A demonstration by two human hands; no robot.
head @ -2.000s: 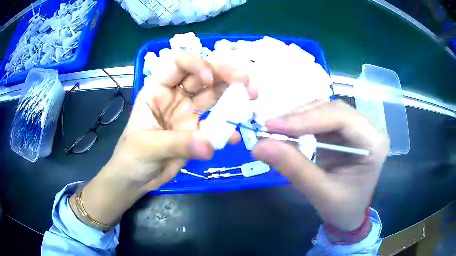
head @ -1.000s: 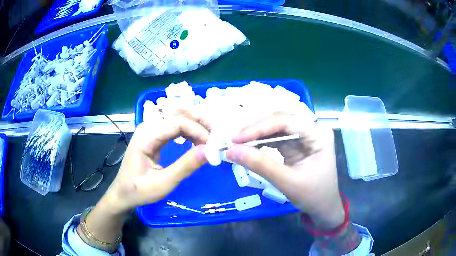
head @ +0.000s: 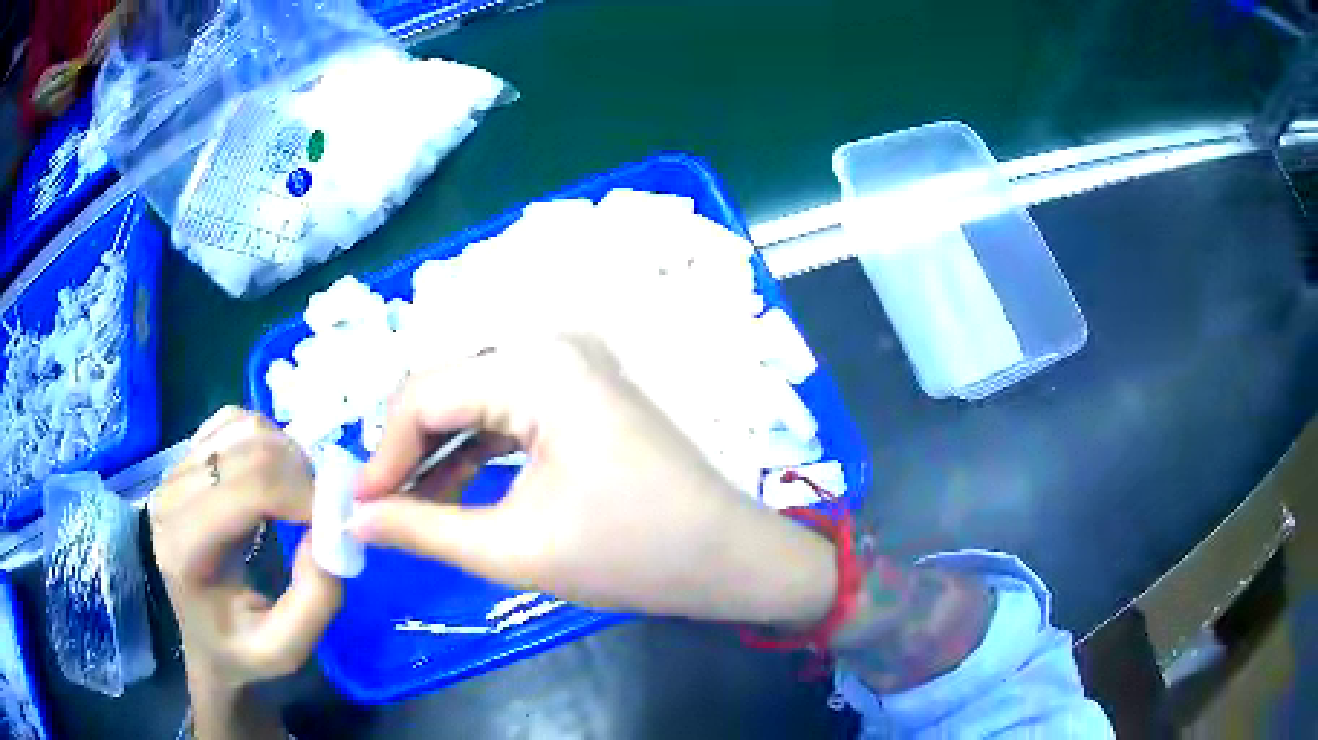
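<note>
My left hand holds a glossy white plastic housing upright between thumb and fingers, over the left part of the blue work tray. My right hand pinches a thin pale lead right against the housing's side. The lead's inner end is hidden by my right fingertips, so how far it sits in the housing cannot be told. White housings are piled in the tray. Some loose leads lie on the tray floor near its front edge.
A clear lead box and a blue tray of stemmed housings are at the left. A labelled bag of white housings lies behind. A translucent box stands at the right, across the pale rail.
The view has turned and shifted, so the trays appear tilted and further left. Both hands remain together at the housing, now upright over the tray's left side. The eyeglasses are no longer seen.
</note>
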